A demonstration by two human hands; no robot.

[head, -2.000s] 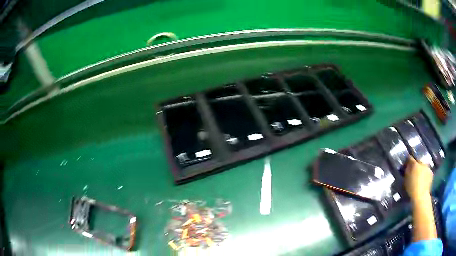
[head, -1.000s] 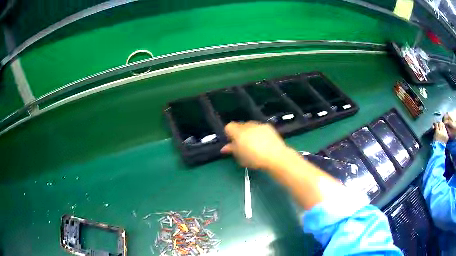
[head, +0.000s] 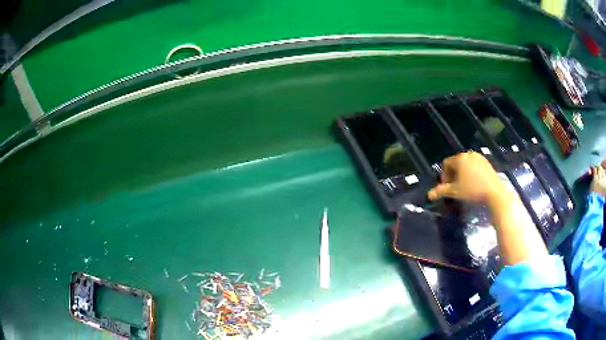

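Observation:
My right hand [head: 468, 178], in a blue sleeve, reaches in from the lower right. Its fingers are curled at the near rim of a black phone tray [head: 408, 143] with glossy dark screens in its pockets; the exact grip is partly hidden. A second black tray [head: 423, 292] with screens lies nearer me, against the first. A dark phone with an orange edge [head: 425, 236] lies across its pockets, just below my hand, its right part under my wrist. My left hand is not in view.
Slim white tweezers [head: 324, 249], a pile of tiny grey and orange parts [head: 236, 305] and an orange-rimmed mid-frame [head: 113, 305] lie left. A metal rail [head: 279, 50] crosses behind. Another person's sleeve [head: 588, 239] is at the right edge. Further parts [head: 568, 76] lie upper right.
My right hand and the far phone tray have moved right together. That tray now sits against the nearer one. The phone lying across the nearer tray shows more clearly than a second ago.

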